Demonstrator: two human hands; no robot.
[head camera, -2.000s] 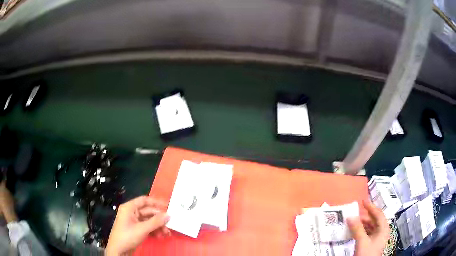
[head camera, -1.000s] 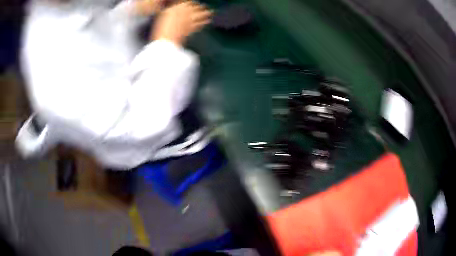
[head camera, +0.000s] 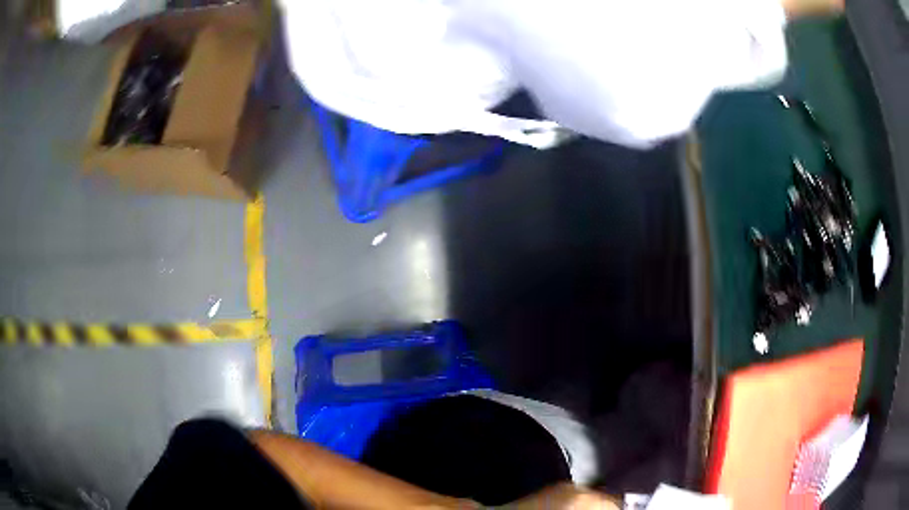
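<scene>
My left hand (head camera: 570, 497) is blurred and cut off by the bottom edge. Its bare forearm comes from a black sleeve at the lower left. White papers (head camera: 683, 498) show just right of the hand, also cut off; whether the fingers hold them cannot be told. A white leaflet stack (head camera: 832, 458) lies on the red-orange mat (head camera: 762, 408) at the lower right. My right hand is not in view.
Tangled black cables (head camera: 812, 234) lie on the green bench (head camera: 733, 189). A person in a white smock (head camera: 588, 60) is at the top. Blue stools (head camera: 319, 383) stand on the grey floor, with an open carton (head camera: 214, 100) and yellow tape (head camera: 256, 254). A white item (head camera: 879, 256) shows at the right edge.
The view has swung left and down, bringing the floor, stools and carton into view. The mat and cables now sit at the far right. My left forearm has come into view.
</scene>
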